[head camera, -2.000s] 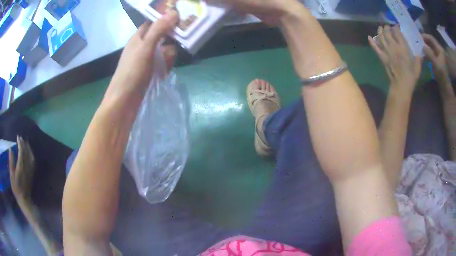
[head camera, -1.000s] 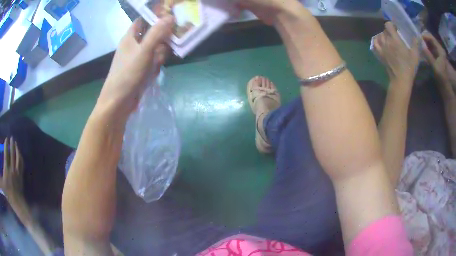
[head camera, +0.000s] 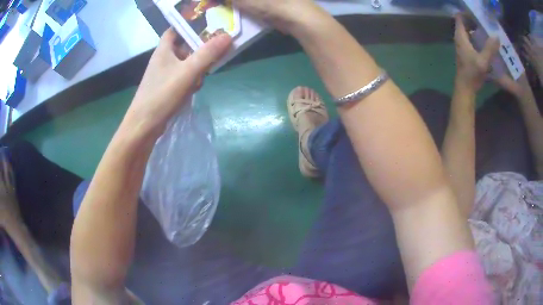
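A white boxy unit (head camera: 223, 52) with a brown and yellow picture insert (head camera: 209, 18) in a rounded frame is at the top edge, partly cut off. My left hand (head camera: 181, 68) grips its lower left side, thumb near the picture. A clear crinkled poly bag (head camera: 183, 179) hangs below my left hand over the floor. My right hand (head camera: 271, 11) is at the unit's upper right side and is cut off by the top edge; its fingertips are hidden.
Blue-and-grey cartons (head camera: 71, 47) stand on the white table (head camera: 113, 30) at the upper left. A neighbour's hands (head camera: 476, 56) hold a long white piece (head camera: 506, 50) at the right. Another person's arm (head camera: 18, 220) is at the left. A sandalled foot (head camera: 308, 113) is on the green floor.
My right hand and forearm have moved left, and the unit has shifted and tilted slightly. The bag still hangs. The neighbour's hands and white piece have moved at the right.
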